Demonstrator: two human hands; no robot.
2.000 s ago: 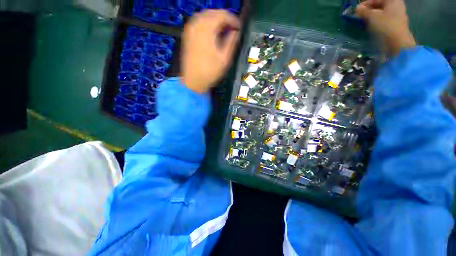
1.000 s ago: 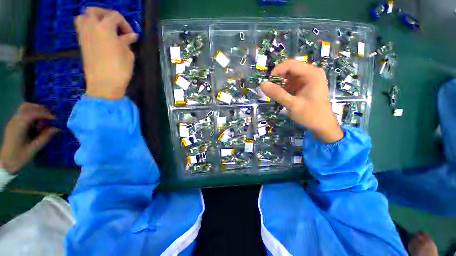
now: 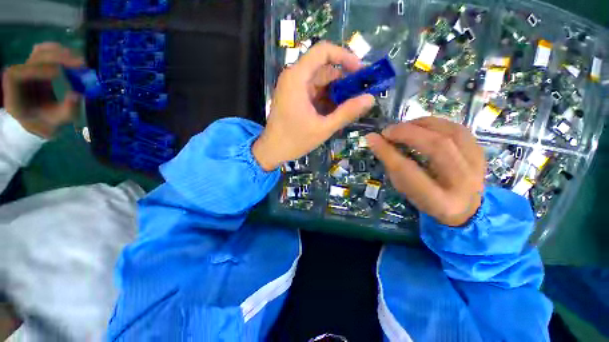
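Note:
My left hand (image 3: 310, 103) holds a blue housing (image 3: 364, 81) between thumb and fingers, above the clear compartment tray (image 3: 400, 143). My right hand (image 3: 434, 163) is just right of and below the housing, its thumb and fingertips pinched on a small board assembly (image 3: 374, 124), which is mostly hidden by the fingers. The housing and the board look close together; whether they touch I cannot tell. In the tray's pockets lie many green boards with white batteries (image 3: 428, 56) that have yellow-orange ends.
A black tray (image 3: 214, 73) with blue housings (image 3: 133, 67) stands left of the clear tray. At the far left, another person's hand (image 3: 40, 90) in a white sleeve holds a blue housing (image 3: 83, 80). The green bench surface (image 3: 574, 227) shows at the right.
My left hand has moved right from the black tray to above the clear tray, now clearly with a blue housing. My right hand has come lower, beside it. The other person's hand has moved up.

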